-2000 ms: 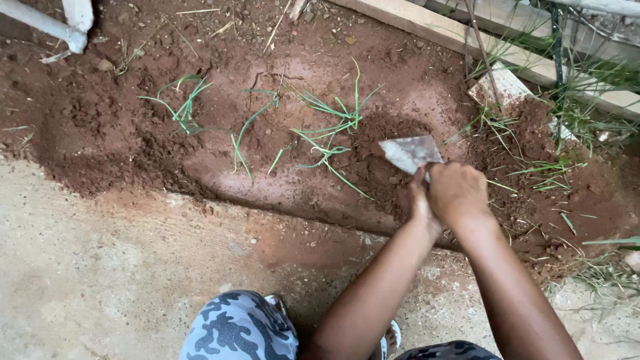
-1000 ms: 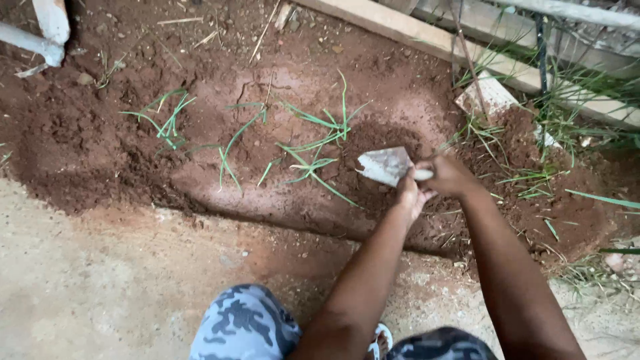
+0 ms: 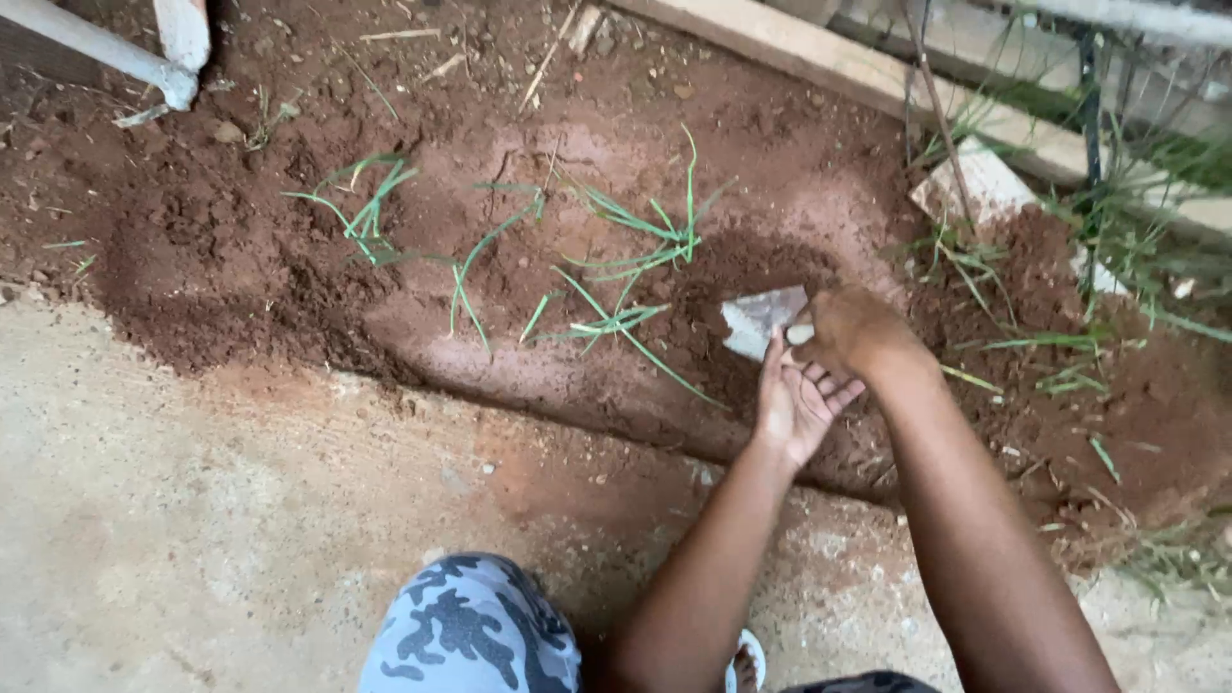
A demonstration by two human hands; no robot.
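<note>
A small metal trowel [image 3: 760, 318] with a soil-caked blade lies low over loose, darker soil, its blade pointing left. My right hand [image 3: 852, 332] grips the trowel near its pale handle. Palm up beneath the handle is my left hand [image 3: 801, 399], fingers partly spread, its fingertips at the base of the blade; whether it bears any weight cannot be told. Left of the blade, thin green onion-like plants [image 3: 616, 322] lean over the reddish soil. More such plants [image 3: 664, 231] stand just above them, and another clump [image 3: 371, 217] grows farther left.
A concrete slab [image 3: 241, 520] borders the soil on the near side. Wooden planks [image 3: 818, 58] run along the far right. A flat, soil-smeared piece [image 3: 977, 188] lies by grass and a thin stick. Pale metal legs [image 3: 178, 82] stand at the upper left.
The left hand has turned palm up with its fingers opened out below the trowel handle. The trowel's blade, tilted down to the right two seconds ago, has swung to point left.
</note>
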